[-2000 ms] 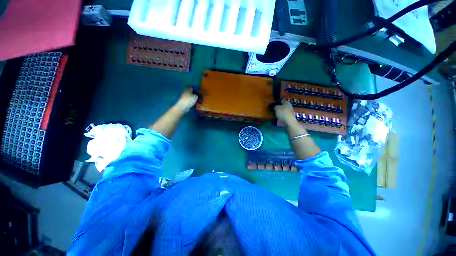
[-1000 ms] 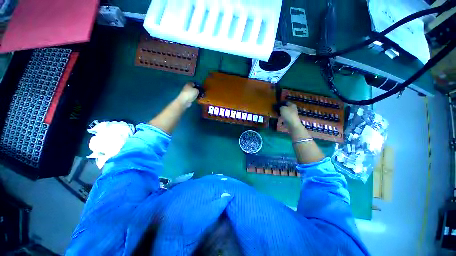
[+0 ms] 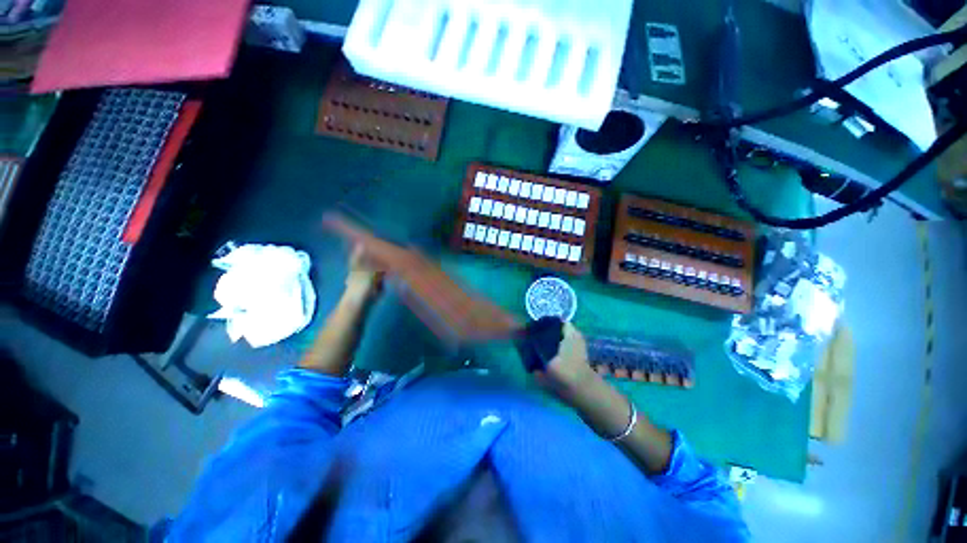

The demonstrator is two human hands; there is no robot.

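My left hand (image 3: 364,267) and my right hand (image 3: 559,348) hold the flat orange-brown jig board (image 3: 429,292) between them, tilted and motion-blurred, close in front of my body. The right hand has black on its fingers. The three-row jig of white pieces (image 3: 527,249) lies uncovered on the green mat. The three-row jig of black parts (image 3: 683,288) lies just right of it. The screw dish (image 3: 550,301) is below the white-piece jig. The single-row loading jig (image 3: 642,362) lies right of my right hand, its left end hidden by that hand.
A brown jig board (image 3: 382,112) lies at back left. A white slotted tray (image 3: 488,48) overhangs the back, above a white device (image 3: 610,138). A white crumpled heap (image 3: 265,294) and black parts tray (image 3: 104,202) are left. A clear bag of silver-white pieces (image 3: 790,308) and black cables are right.
Both hands have lifted the flat board off the white-piece jig and brought it toward my body, tilting it. The three white rows now show. The camera view has shifted slightly.
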